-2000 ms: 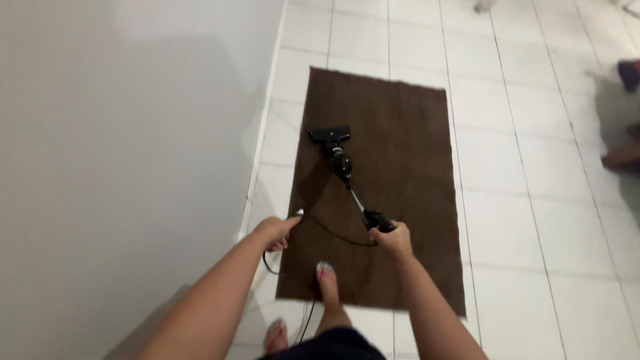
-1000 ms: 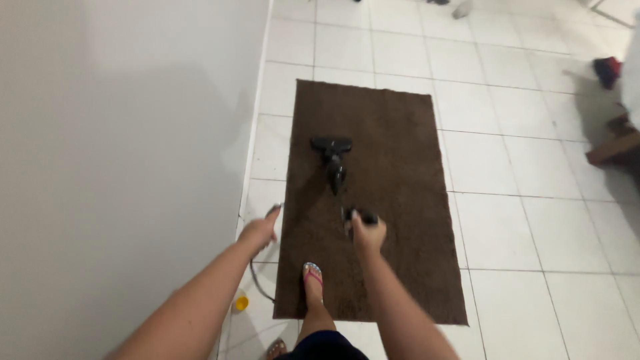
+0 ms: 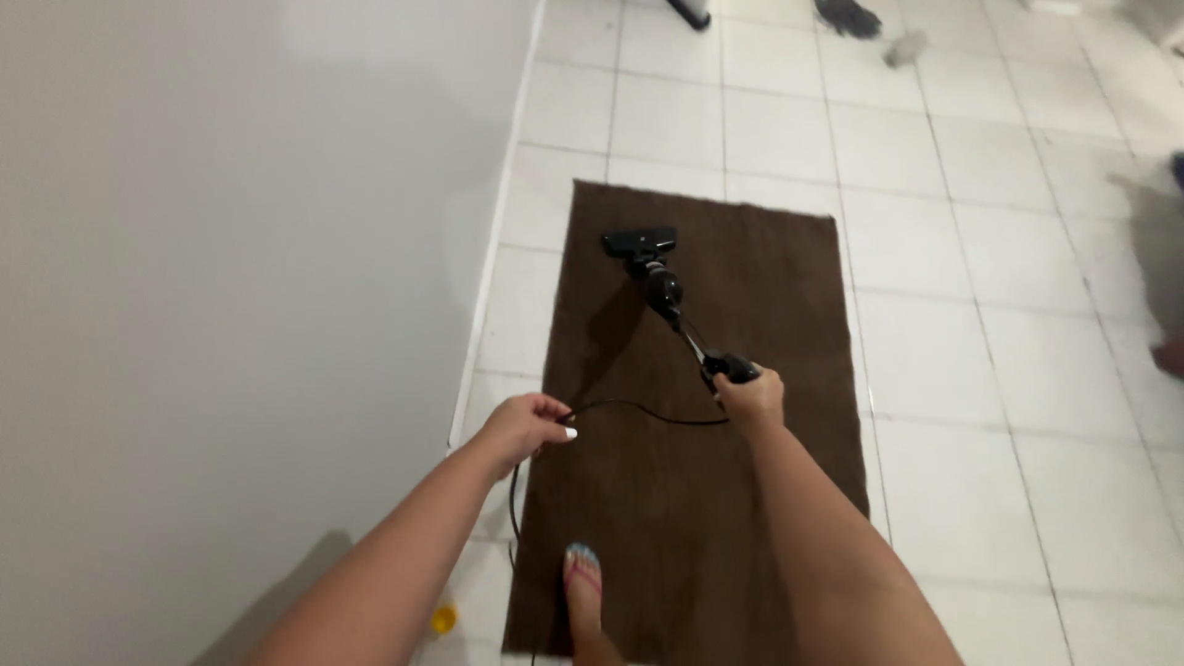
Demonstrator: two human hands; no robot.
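Observation:
A black stick vacuum cleaner (image 3: 663,291) leans across a brown rug (image 3: 703,499), its wide floor head (image 3: 640,242) resting on the rug's upper left part. My right hand (image 3: 754,398) grips the vacuum's black handle. A thin black power cord (image 3: 638,404) runs from near the handle to my left hand (image 3: 529,427), which pinches it between thumb and fingers over the rug's left edge. From there the cord hangs down beside the rug. My foot in a pink-strapped flip-flop (image 3: 583,583) stands on the rug's lower left part.
A pale wall (image 3: 277,231) rises along the left, close to the rug. White floor tiles (image 3: 943,342) surround the rug. A small yellow object (image 3: 445,619) lies near the wall. Farther off are a dark object (image 3: 848,18), a small pale one (image 3: 905,49) and a black-tipped leg (image 3: 690,14).
The cord between my hands, hard to make out a second ago, now shows plainly as a curve. My right hand stays on the handle and the floor head remains on the rug's upper left part.

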